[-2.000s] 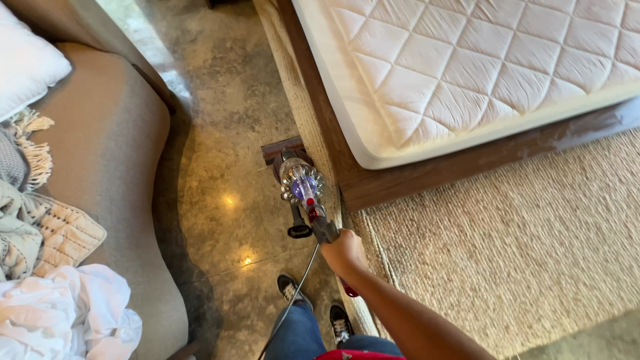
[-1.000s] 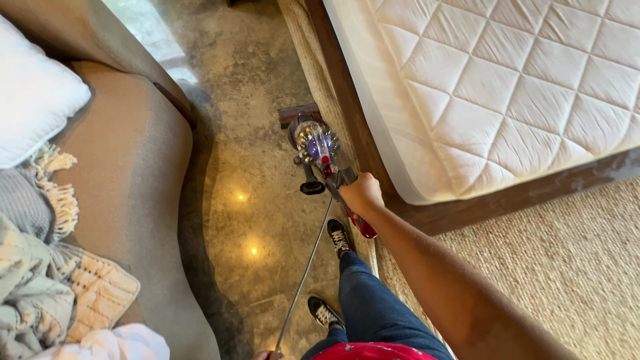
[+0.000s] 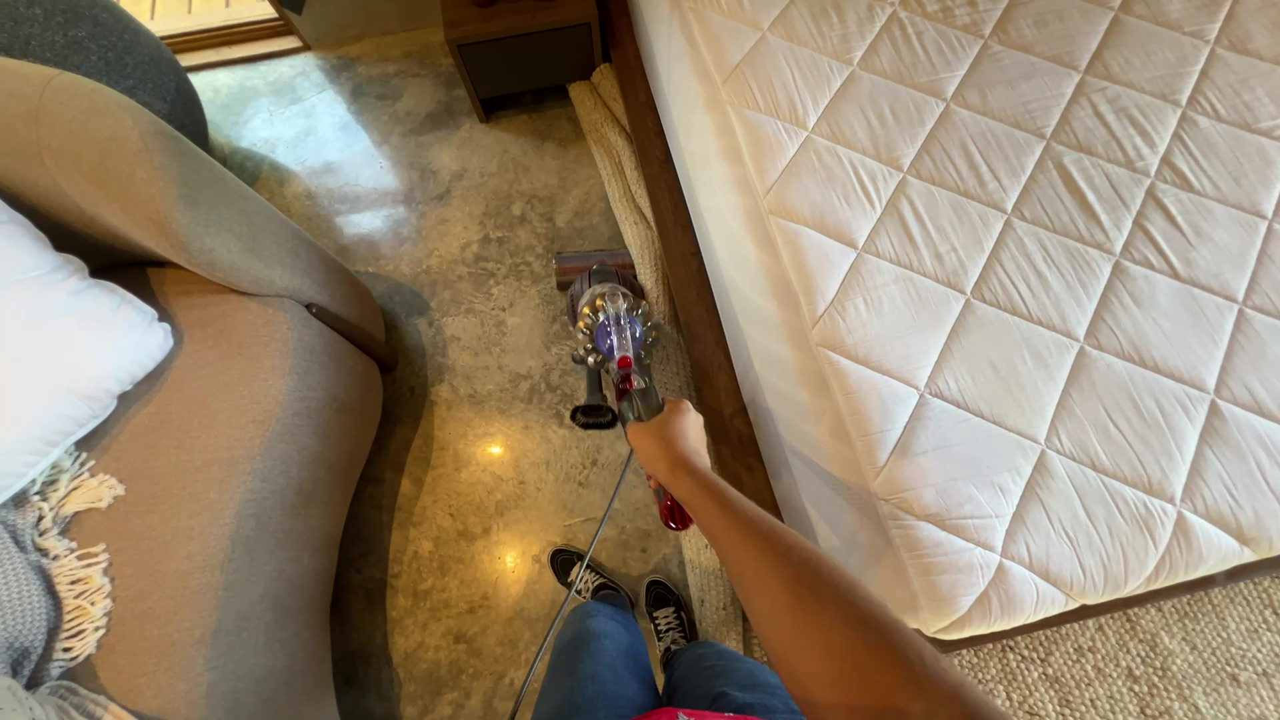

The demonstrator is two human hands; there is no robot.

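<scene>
My right hand (image 3: 672, 440) is closed around the handle of a cordless stick vacuum cleaner (image 3: 618, 335) with a clear bin, purple and red parts. Its floor head (image 3: 590, 268) lies on the polished concrete floor, touching or close to the edge of a woven rug (image 3: 645, 225). A small black brush attachment (image 3: 594, 416) hangs at the vacuum's left side. From near the handle a thin grey cord (image 3: 572, 585) runs down past my shoes to the bottom edge. My left hand is out of view.
A quilted mattress (image 3: 960, 300) on a dark wooden bed frame (image 3: 700, 300) stands close on the right. On the left is a brown upholstered sofa (image 3: 230, 450) with a white pillow (image 3: 70, 350) and a fringed throw (image 3: 40, 590). A wooden nightstand (image 3: 525, 60) stands ahead.
The vacuum, still in my right hand, has moved forward along the bed frame. The view has shifted forward, bringing the nightstand in. My left hand, partly at the bottom edge earlier, is gone from view.
</scene>
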